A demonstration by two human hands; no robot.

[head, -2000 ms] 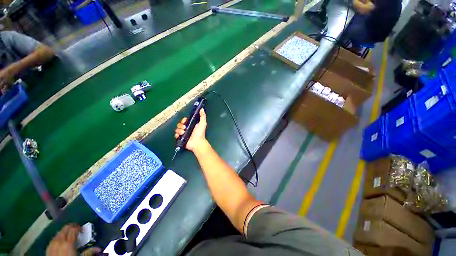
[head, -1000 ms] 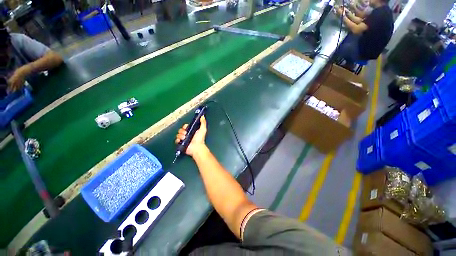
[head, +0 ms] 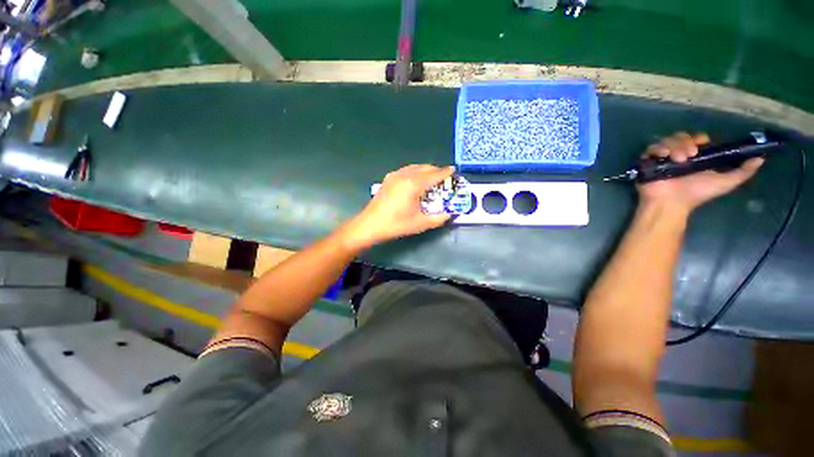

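Note:
My left hand [head: 397, 207] holds a small plug unit [head: 446, 196] with metal and coloured inner parts over the left part of the white fixture [head: 567, 203]. The hand and unit hide the fixture's left end; dark round holes show to the right. My right hand [head: 683, 174] is closed around the black electric screwdriver [head: 714, 159], right of the fixture. Its thin bit points left, clear of the unit. The blue bin [head: 527, 163] of tiny silvery screws sits just behind the fixture.
The screwdriver cord [head: 790, 214] loops down at the right. Pliers [head: 80, 161], a small white piece [head: 114, 109] and a brown block [head: 45, 118] lie at the far left of the bench. The green conveyor [head: 339, 36] runs behind, with a metal bar [head: 406, 40] across it.
The view has swung left and down to the fixture. My left hand has come back into view with a plug unit over the fixture. My right hand still holds the screwdriver.

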